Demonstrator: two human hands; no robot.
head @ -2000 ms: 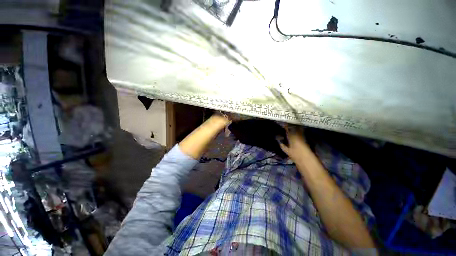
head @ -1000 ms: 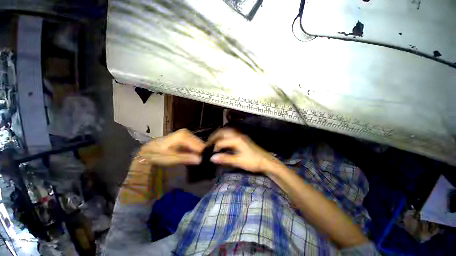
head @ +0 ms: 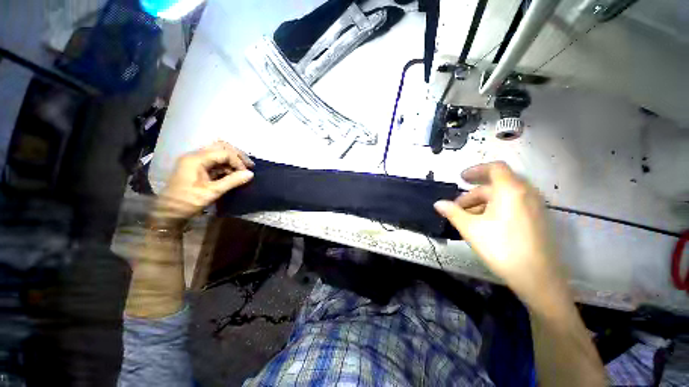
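A long black fabric piece (head: 340, 193) is stretched flat along the front of the white table, with loose thread at its lower edge. My left hand (head: 204, 181) pinches its left end between thumb and fingers. My right hand (head: 506, 219) pinches its right end. The needle area (head: 453, 125) of the sewing machine is just behind the strip's right part. Curved grey-white striped pieces (head: 302, 98) lie on the table behind the strip, beside black fabric (head: 321, 26).
A ribbed silver knob (head: 509, 127) and an off-white bar (head: 521, 41) are on the machine at the upper right. A red loop (head: 681, 261) lies at the right edge. A bright blue lamp (head: 168, 6) shows at the top left. The table's ruler edge (head: 408, 243) runs above my lap.
My hands have risen from below the table edge to above it and moved apart, with the black piece now stretched between them. The view has shifted to show the machine and striped pieces.
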